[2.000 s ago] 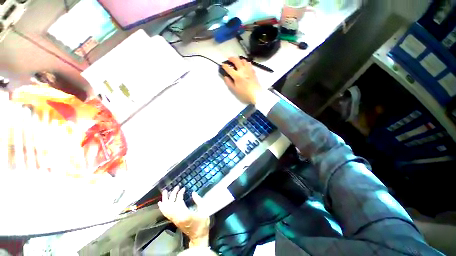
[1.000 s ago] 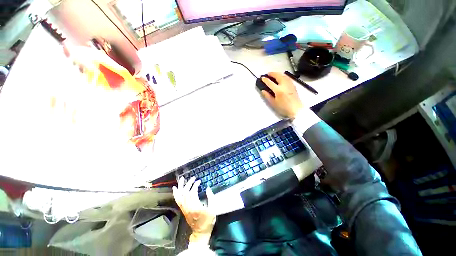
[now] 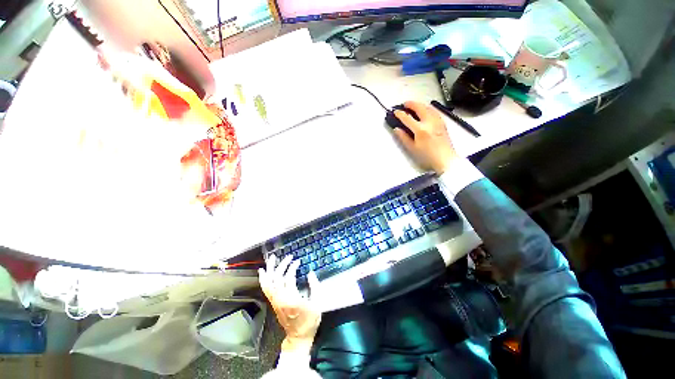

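Note:
The keyboard [image 3: 363, 237] with dark, bluish-lit keys sits at the desk's front edge above the lap. My left hand [image 3: 287, 296] rests on its left end, fingers spread on the keys, holding nothing. A dark wrist rest [image 3: 400, 277] lies on its near side. My right hand [image 3: 425, 137] lies over the small black corded mouse [image 3: 398, 118] on the white desk. The palm hides part of the mouse. The monitor [image 3: 400, 9] shows only its lower part at the top edge.
A notebook [image 3: 289, 89] lies left of the mouse, a red-orange plastic bag [image 3: 215, 163] further left. A pen [image 3: 455, 118], black round item [image 3: 478, 89], mug [image 3: 531, 65], blue object [image 3: 427, 59] and papers [image 3: 585, 52] are on the right. A pale bag [image 3: 140, 340] is below the desk.
The view has swung right and up, showing more of the monitor and the mug. My left hand stays on the keyboard's left end and my right hand stays on the mouse.

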